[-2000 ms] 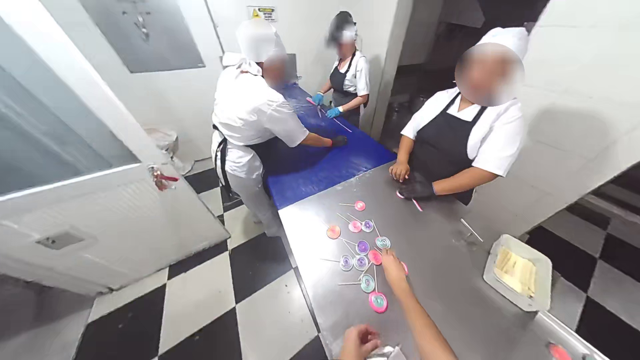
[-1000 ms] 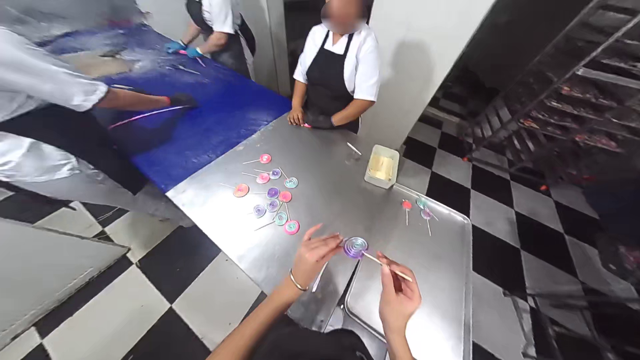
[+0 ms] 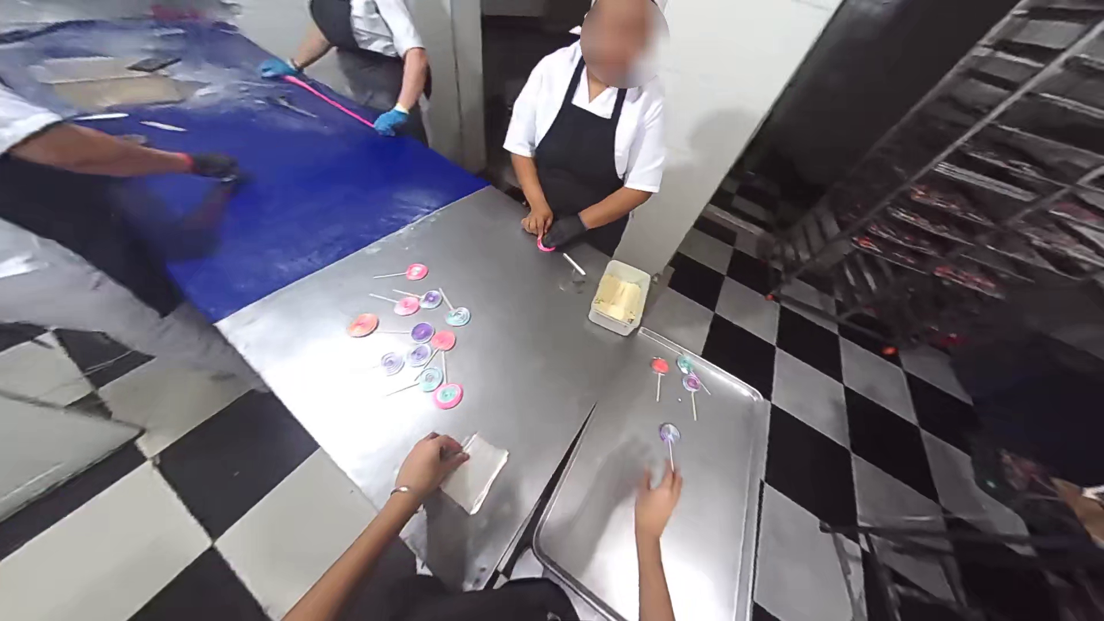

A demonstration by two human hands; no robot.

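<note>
In my right hand (image 3: 660,500) is the stick end of a purple swirl lollipop (image 3: 669,434), its head pointing away from me over the metal baking tray (image 3: 755,483). My left hand (image 3: 431,463) touches the edge of a folded white cloth or paper (image 3: 475,473) on the steel table (image 3: 517,371); whether its fingers grip it is hard to tell. Farther up the tray lie a red lollipop (image 3: 660,366), a teal one (image 3: 685,364) and a purple-pink one (image 3: 692,382). Several pink, purple, teal and orange lollipops (image 3: 422,332) lie loosely grouped on the table, beyond my left hand.
A plastic tub (image 3: 621,297) of pale sticks stands at the table's right edge. Across the table a co-worker (image 3: 586,138) handles a pink candy. Two others work at the blue-topped table (image 3: 328,190), one with a pink candy rope (image 3: 332,102). Tall racks (image 3: 940,181) stand at right.
The purple swirl lollipop, between both my hands one second ago, is now in my right hand over the tray. My left hand has moved left to the white cloth or paper. The view has swung right.
</note>
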